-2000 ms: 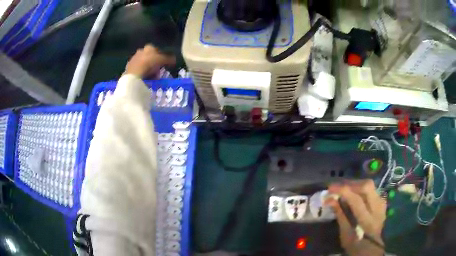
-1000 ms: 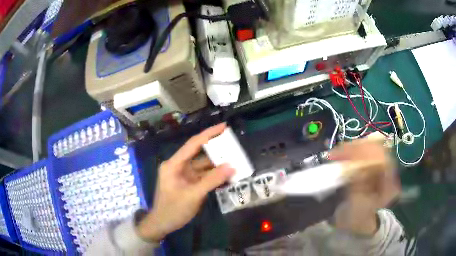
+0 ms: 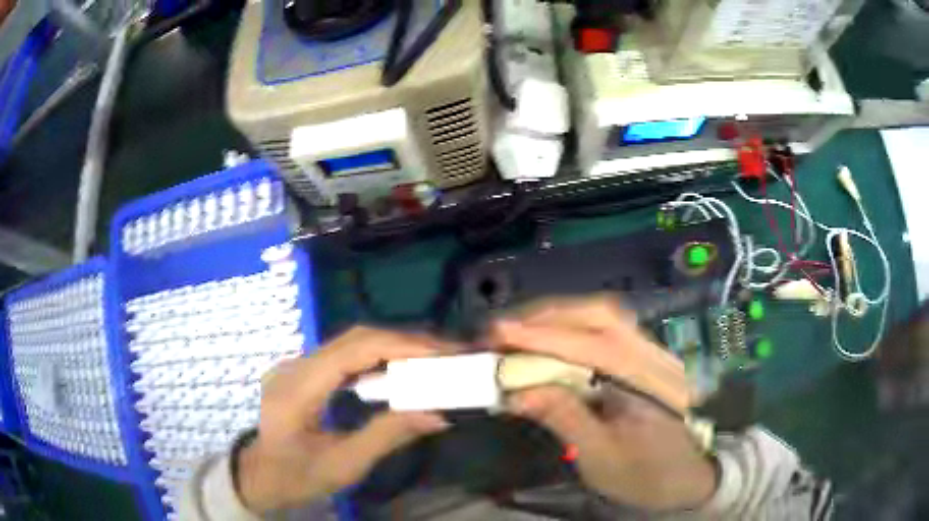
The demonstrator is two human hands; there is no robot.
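Note:
My left hand [image 3: 326, 417] holds a white USB charger [image 3: 444, 383] between thumb and fingers, in front of the black test box [image 3: 601, 270]. My right hand [image 3: 611, 402] holds the pale USB plug of a test lead [image 3: 540, 374] against the charger's right end. Whether the plug is fully in cannot be told. The lead's dark cable runs back under my right fingers. My hands hide the outlet strip. The blue tray [image 3: 204, 268] with rows of white chargers is at the left.
A second blue tray [image 3: 71, 361] is farther left. The variable transformer [image 3: 357, 92] and the bench meter [image 3: 713, 102] stand behind, with a white power strip [image 3: 530, 112] between them. White cables [image 3: 749, 259], red clip leads and green knobs are at the right. A paper sheet [image 3: 909, 183] is far right.
My left hand went from the tray to the middle and took hold of a charger. My right hand has left the outlet strip and now meets the charger with the plug. The view has shifted.

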